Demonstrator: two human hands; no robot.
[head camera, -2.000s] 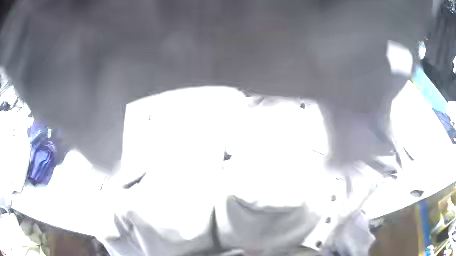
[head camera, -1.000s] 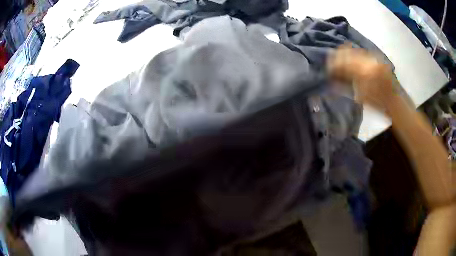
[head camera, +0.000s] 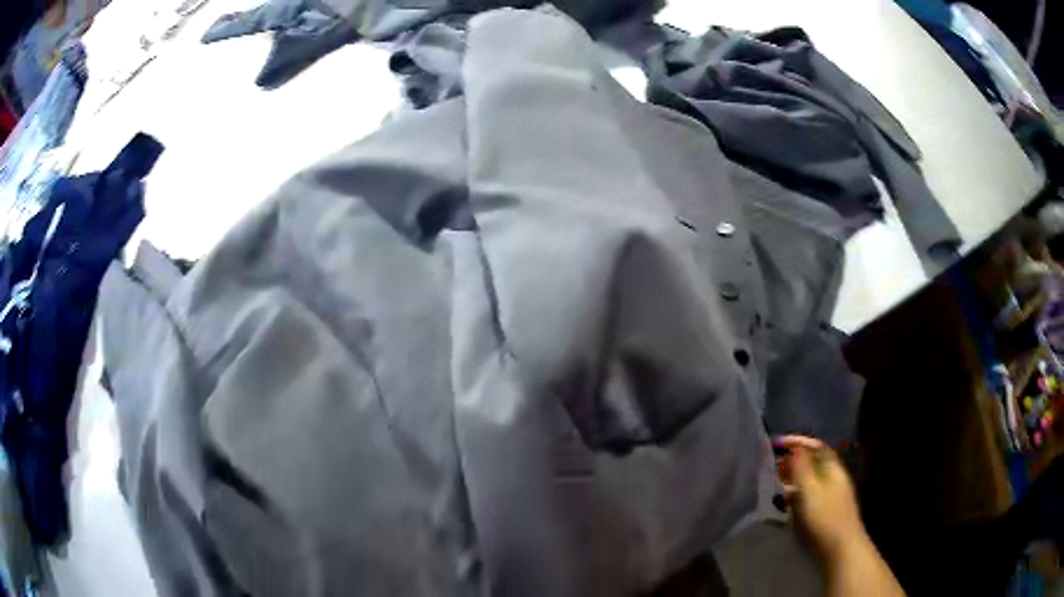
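A mid-grey jacket (head camera: 560, 327) lies spread and wrinkled over the table, filling the middle of the view and running past the bottom edge. A long fold or sleeve runs down its middle. A placket with several dark round buttons (head camera: 742, 357) runs down its right side. My right hand (head camera: 817, 484) is at the lower right, its fingers closed on the placket edge beside a low button. Something small and dark shows at the fingertips, too small to name. My left hand is out of the picture.
Other grey garments (head camera: 776, 111) lie crumpled at the far side and upper right. A navy garment (head camera: 82, 280) with a white drawstring lies on the left. The white tabletop (head camera: 298, 128) has its edge at right, with a dark gap and mixed items beyond.
The jacket's raised edge has come down and its outside now shows spread out. My right hand has moved from the upper right down to the placket. The part-visible left hand has left the picture.
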